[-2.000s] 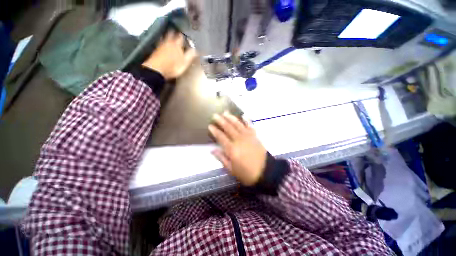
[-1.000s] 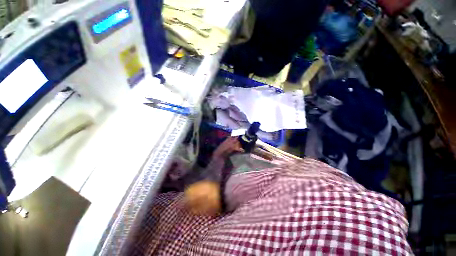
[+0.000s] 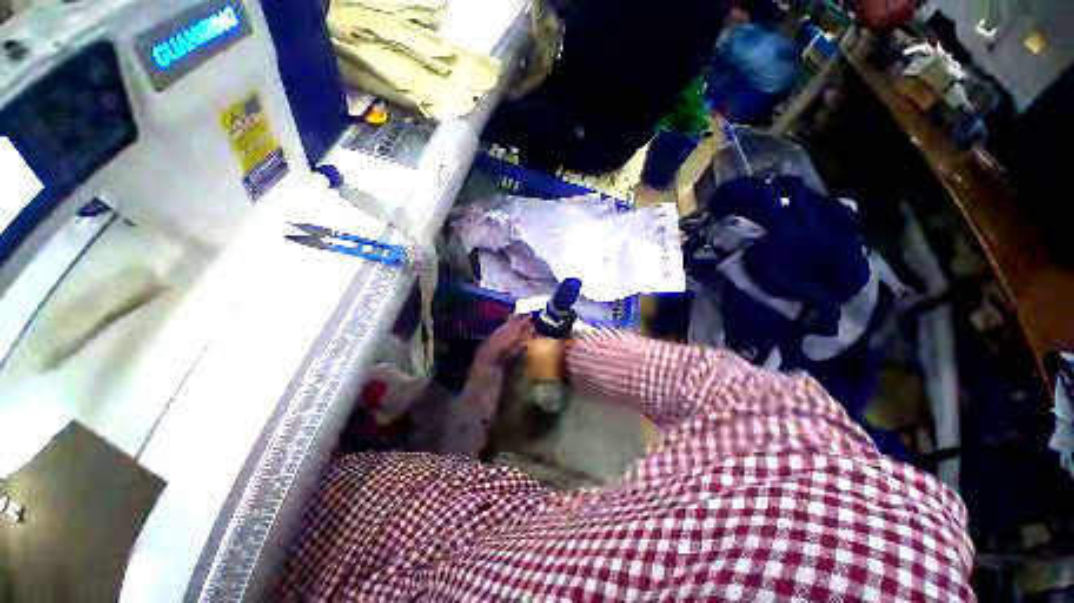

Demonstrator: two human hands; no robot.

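An olive-brown cloth panel [image 3: 77,507] lies on the white machine bed at the lower left, cut off by the picture's edge. My right hand [image 3: 544,360] is small and blurred below the table's right side, at the end of the checked sleeve. Its fingers and anything in them cannot be made out. My left hand is out of the picture. Blue-handled thread snips [image 3: 353,245] lie near the table's front edge. The white sewing machine head [image 3: 194,106] shows at the upper left, with a lit sign.
A measuring strip [image 3: 283,442] runs along the table's front edge. A grey cloth strip hangs beside the snips. White paper and lilac scraps [image 3: 601,250] lie below the table, near a dark upright knob-like thing [image 3: 558,304]. Dark blue and white cloth [image 3: 789,265] is heaped at right.
The view has swung right from the needle area. My left hand has left the picture. My right hand has left the cloth panel and moved down beside the table, then towards the dark knob-like thing.
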